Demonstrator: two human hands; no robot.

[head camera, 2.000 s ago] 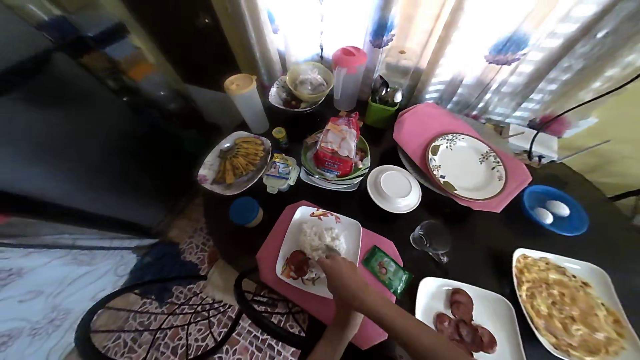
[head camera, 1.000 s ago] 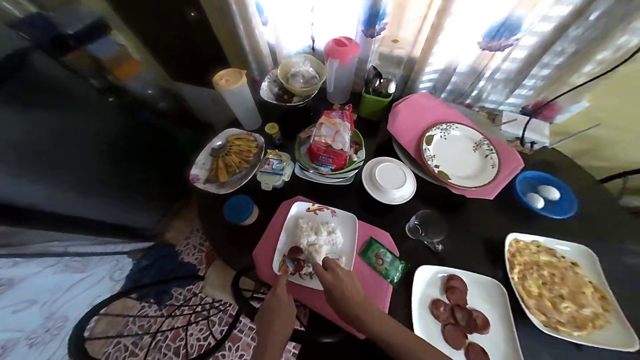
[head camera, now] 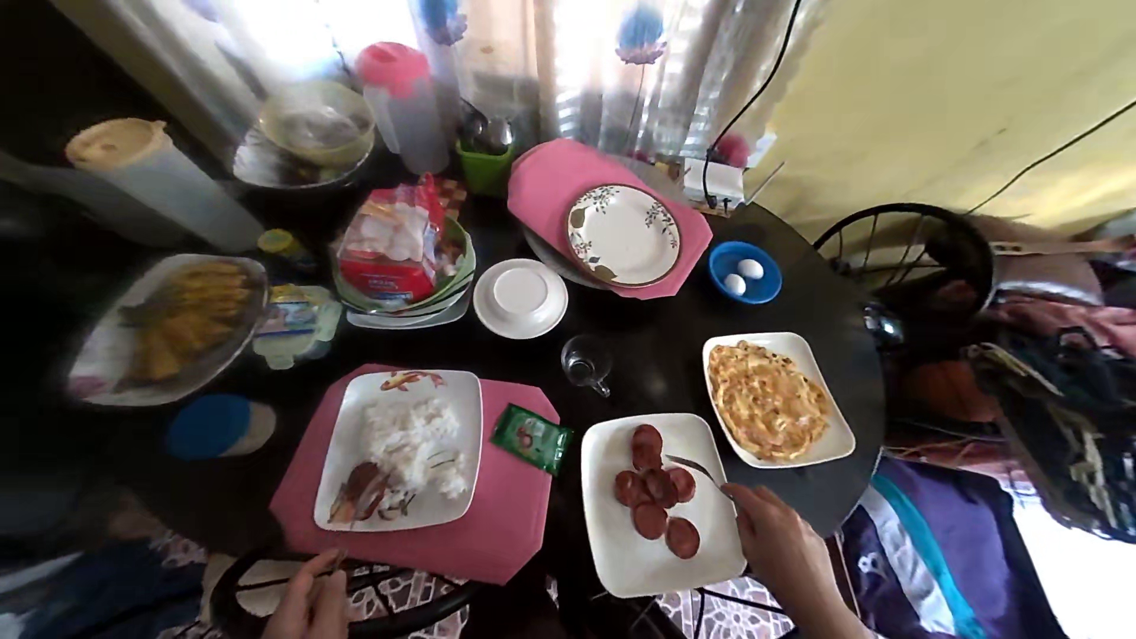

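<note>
My right hand (head camera: 781, 541) grips a metal utensil (head camera: 701, 469), apparently a fork, its tip over the round reddish meat slices (head camera: 650, 521) on a white square plate (head camera: 612, 568). Near the lower left, my left hand (head camera: 311, 603) is closed around the handle end of a utensil, mostly blurred. Just beyond it a white plate (head camera: 461, 390) with a fish pattern holds white rice (head camera: 417, 439) and a brown piece of food (head camera: 362, 484). That plate rests on a pink placemat (head camera: 497, 524), beside a green packet (head camera: 531, 438).
A glass mug (head camera: 586, 362) stands behind the meat plate. To the right are an omelette-like dish (head camera: 768, 399) and a blue bowl (head camera: 765, 288) with two eggs. Farther back stand stacked bowls (head camera: 461, 293), an upturned white cup or bowl (head camera: 519, 297), a patterned plate (head camera: 624, 235) and pitchers (head camera: 177, 191).
My right hand has moved from the rice plate to the meat plate on the right. My left hand is now lower, in front of the placemat. The view has swung right.
</note>
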